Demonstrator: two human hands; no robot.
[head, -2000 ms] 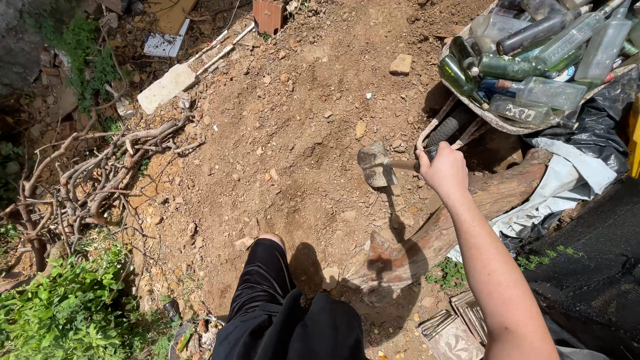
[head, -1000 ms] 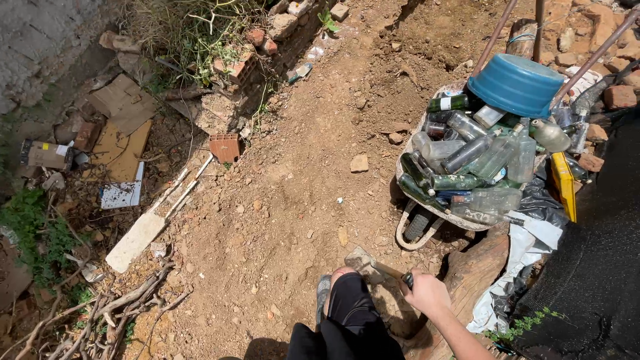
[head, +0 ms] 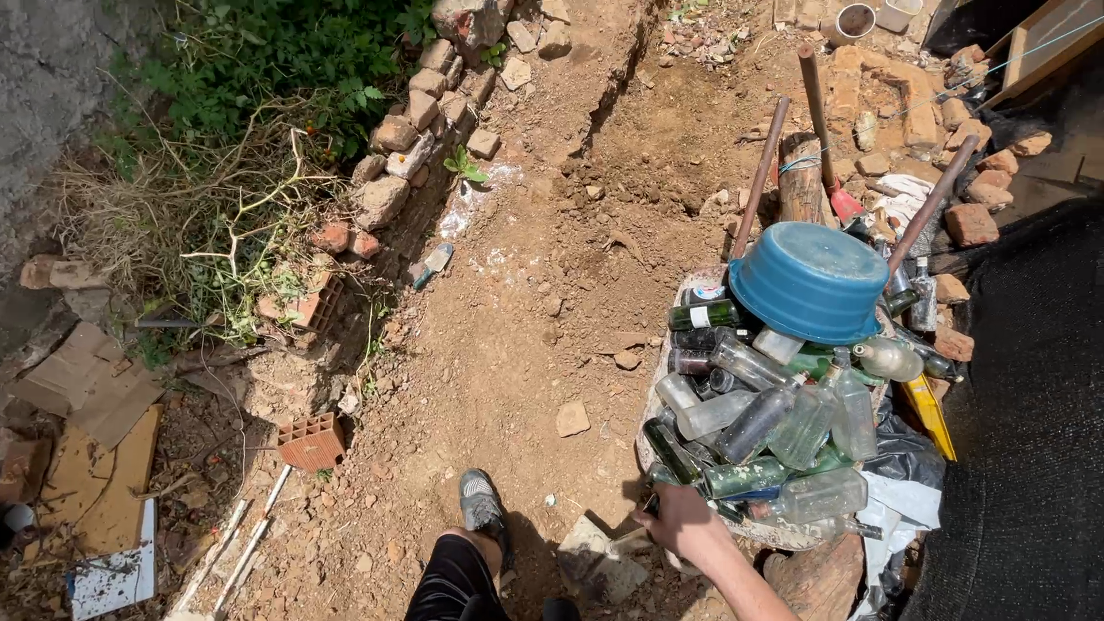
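My right hand [head: 686, 522] is low in the view, beside the front edge of a wheelbarrow [head: 647, 431] heaped with glass bottles [head: 759, 423]. It is closed around the handle of a short hand tool; a flat, dirty, grey blade-like piece [head: 595, 561] lies just left of it, its join to the handle partly unclear. A blue plastic basin [head: 811, 280] sits upside down on the bottles. On the dirt farther off lies a small hand trowel [head: 433, 266] with a teal handle. My left hand is out of view.
Loose stones edge the path at left, near a hollow brick [head: 312, 442] and white strips [head: 250, 543]. A log [head: 815, 578] lies beneath the barrow's front. Black mesh [head: 1018, 388] borders the right. My shoe [head: 483, 509] stands on the dirt.
The view has swung forward along the path. My right hand, with the tool in it, has come close beside the bottles at the barrow's front. My foot now shows ahead of me.
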